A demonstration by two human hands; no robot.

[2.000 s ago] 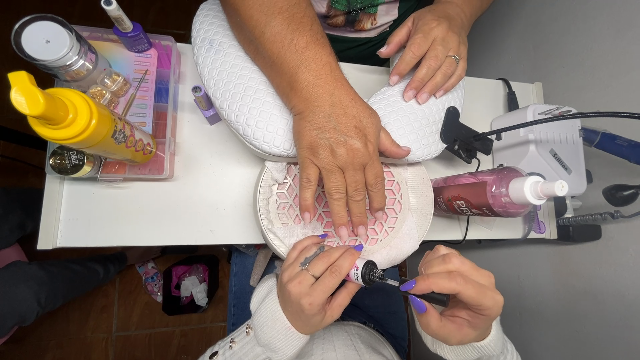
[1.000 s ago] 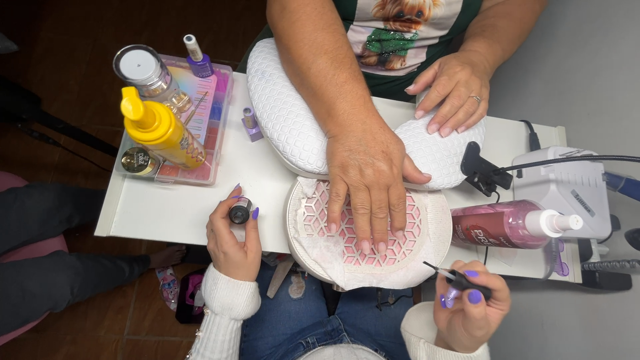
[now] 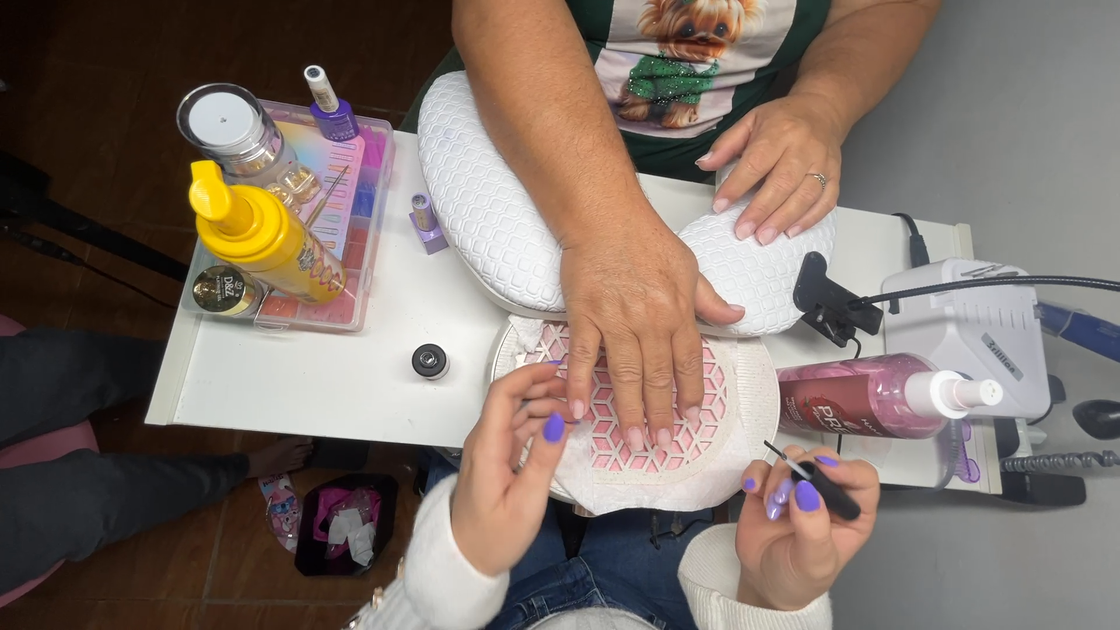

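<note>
My left hand (image 3: 516,464) is at the left edge of the round nail dust collector (image 3: 761,385), its fingertips by a finger of the other person's hand (image 3: 634,315), possibly touching it. That hand lies palm down over the collector's pink hexagon grille, fingers spread. In my right hand (image 3: 809,516), to the right of the collector, is a black polish-brush cap (image 3: 829,492) with its thin brush pointing up and left. A small bottle with a black top (image 3: 430,360) stands on the white table, left of the collector.
The person's other hand (image 3: 779,166) rests on a white textured armrest (image 3: 490,192). At left, a yellow pump bottle (image 3: 271,245) and jars stand on a clear divided case (image 3: 372,219). Two purple polish bottles (image 3: 334,118) are nearby. A pink spray bottle (image 3: 862,394) and clip (image 3: 822,302) are at right.
My left hand has let go of the small bottle, now on the table, and moved right to the person's fingers. Two seconds ago my hands held bottle and brush together.
</note>
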